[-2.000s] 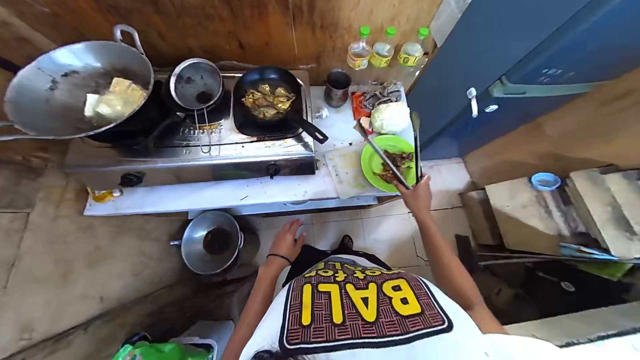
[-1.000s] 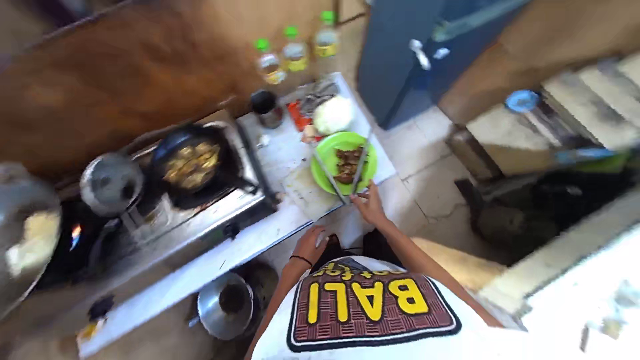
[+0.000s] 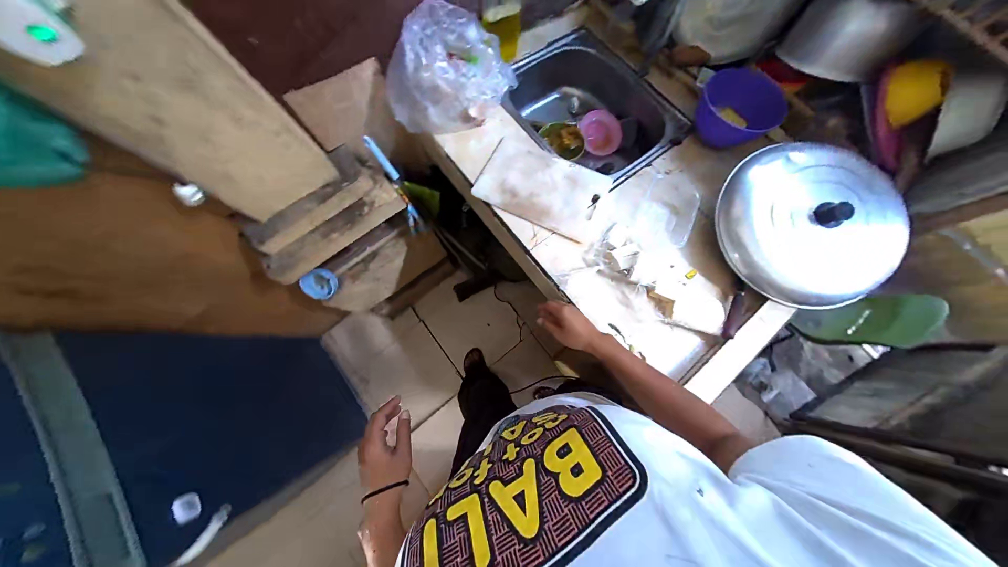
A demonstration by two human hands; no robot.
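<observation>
My left hand, with a dark band at its wrist, hangs over the tiled floor beside the blue refrigerator. It holds nothing, its fingers loosely apart. At the near edge of the tiled counter is my right hand, its fingers curled a little and nothing seen in them; whether it touches the edge I cannot tell. Past it on the counter lie a pale board, a clear plastic container and crumpled plastic wrapping. A metal sink holds a pink bowl and a bowl with food remains.
A large round metal lid sits on the counter's right side, with a purple bucket behind it. A clear plastic bag stands left of the sink. Wooden steps holding a blue bowl are at left.
The view has swung from the stove to the sink counter. My right hand has let go of the tongs at the green plate, which is out of view now.
</observation>
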